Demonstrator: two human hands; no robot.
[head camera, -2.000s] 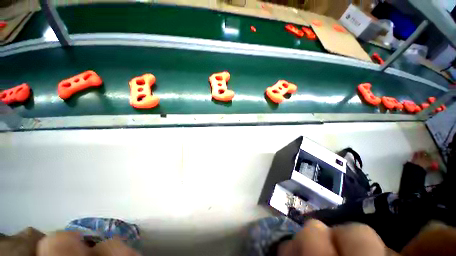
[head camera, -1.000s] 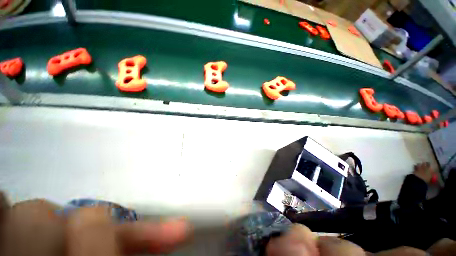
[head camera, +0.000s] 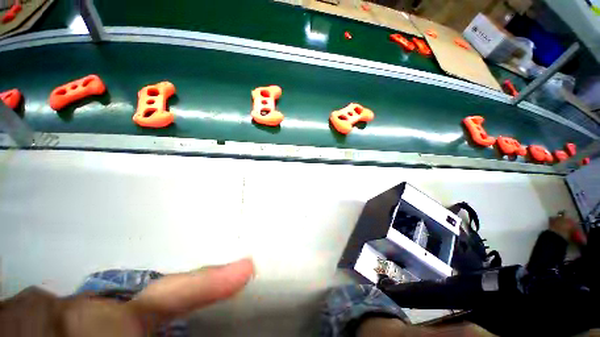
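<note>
My left hand (head camera: 141, 306) is close to the camera at the bottom left, blurred and cut off by the edge, with one digit stretched to the right. My right hand (head camera: 395, 327) shows only as a strip at the bottom edge. Whether either hand holds anything is hidden. A black electric screwdriver (head camera: 454, 288) lies across the lower right, its narrow end at the front of the screw feeder (head camera: 376, 227), a box with dark side and white panels. Orange controller-shaped housings lie spaced on the green belt, one (head camera: 266, 105) near its middle and another (head camera: 154, 104) farther left.
The green conveyor (head camera: 217, 122) crosses beyond the white bench (head camera: 184, 210). A black strap or cable (head camera: 468, 217) is beside the feeder. Another person's hand (head camera: 564, 227) is at the far right. Cardboard (head camera: 454, 56) with orange parts and a white box (head camera: 487, 34) stand beyond.
The housings in the near row have shifted left in view. My left hand's stretched digit shows higher and clearer. My right hand has sunk toward the bottom edge, showing less of its fingers.
</note>
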